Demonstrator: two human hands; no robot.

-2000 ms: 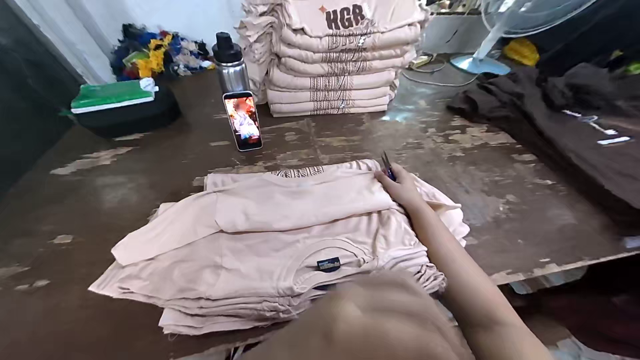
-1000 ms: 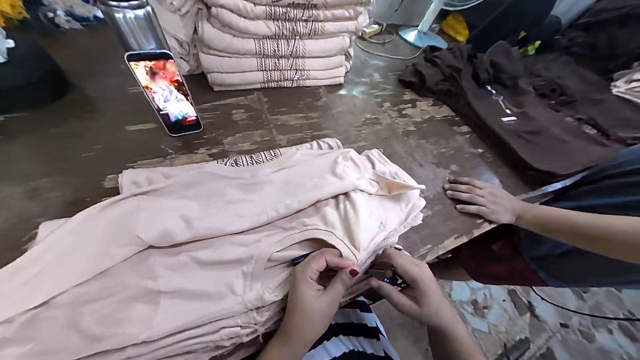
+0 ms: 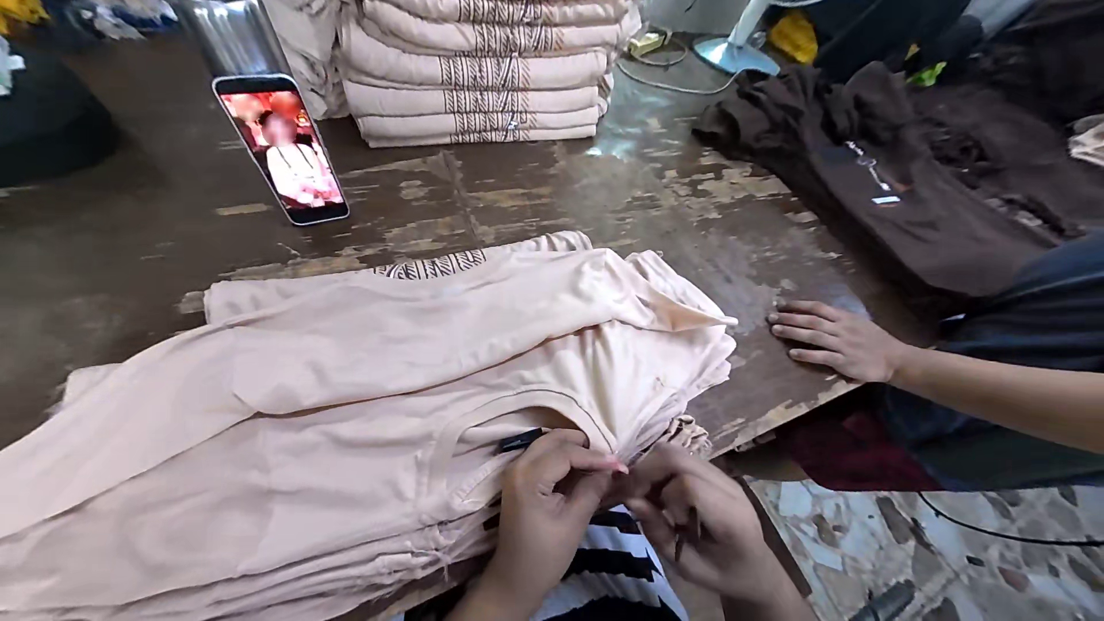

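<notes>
A pile of light beige shirts (image 3: 336, 466) lies flat on the worn brown table, the top one with its ribbed neckline (image 3: 483, 411) toward me and a sleeve laid across it. My left hand (image 3: 552, 496) pinches the fabric beside the neckline between thumb and finger. Touching or nearly touching it on the right, my right hand (image 3: 703, 522) has its fingers curled around a small dark tool, mostly hidden, whose kind I cannot tell. A dark neck label (image 3: 521, 441) shows inside the collar, by my left fingers.
Folded beige shirts (image 3: 479, 73) form a stack at the back. A smartphone (image 3: 285, 151) leans on a metal bottle (image 3: 228, 39). Dark brown garments (image 3: 897, 181) lie at the right. Another person's hand (image 3: 832, 339) rests on the table's right side. A fan base (image 3: 736, 55) stands behind.
Two seconds ago one hand held a pointed tool above the shirts; now both hands are together at the neckline edge. Another person's hand has come into view at the right. The view has moved closer.
</notes>
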